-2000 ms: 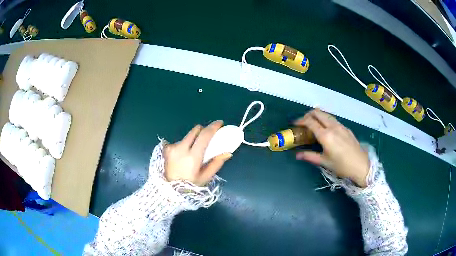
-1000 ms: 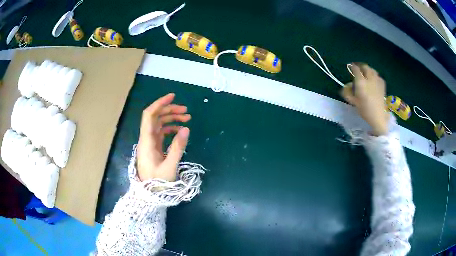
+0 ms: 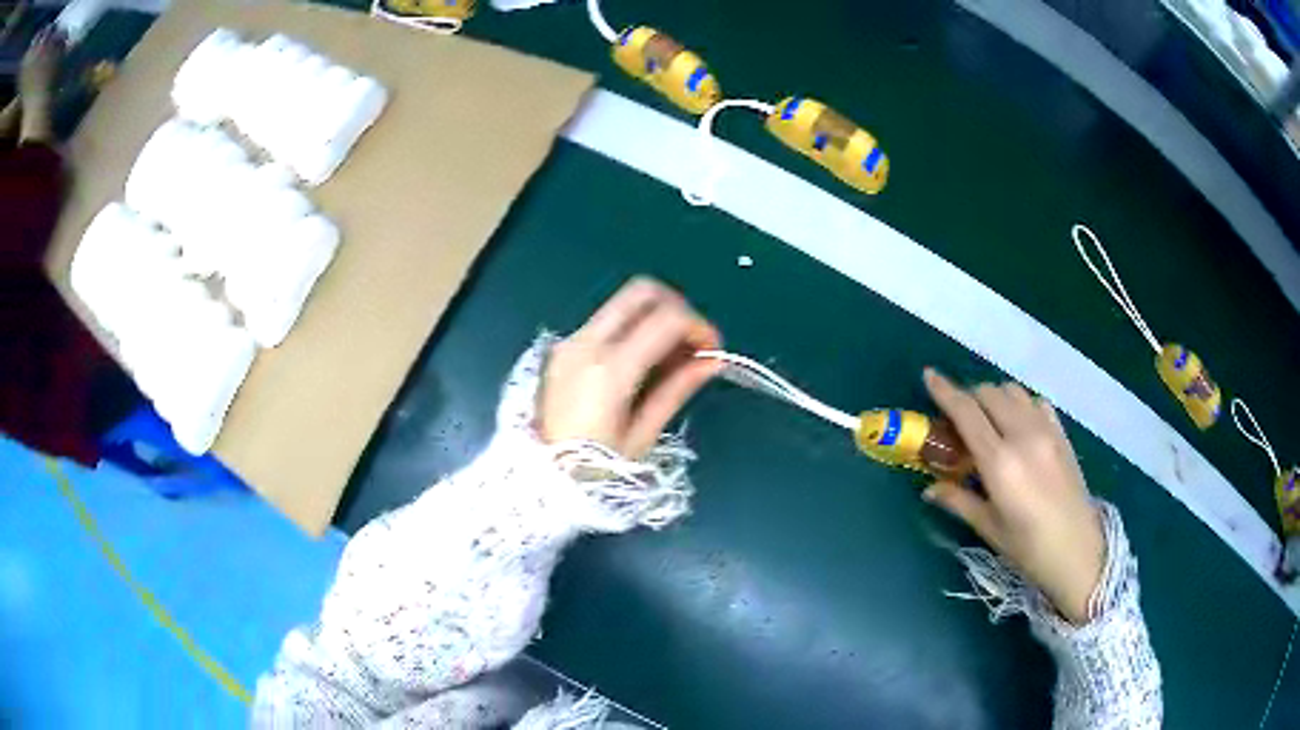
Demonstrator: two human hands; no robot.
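Observation:
A yellow striped piece (image 3: 894, 437) is over the green surface at centre right. My right hand (image 3: 1015, 492) holds its right end, with fingers and thumb around it. Its white cord loop (image 3: 788, 389) runs left, pulled fairly straight, to my left hand (image 3: 625, 374), which pinches the loop's far end between thumb and fingers. The fingers hide the tip of the loop. No oval tag is on this cord where it shows. Stacks of white ovals (image 3: 230, 224) lie in three rows on the cardboard sheet (image 3: 406, 271) at left.
Beyond the white belt strip (image 3: 912, 288) lie yellow pieces, one near the top (image 3: 830, 144) and one at right (image 3: 1189, 385). Another person's dark red sleeve (image 3: 36, 292) and hand are at the left edge. Blue floor (image 3: 129, 599) shows at lower left.
The right hand has brought a yellow piece from beyond the strip to the near surface. The left hand, empty before, now pinches its cord loop. The view has shifted, so the cardboard appears further right.

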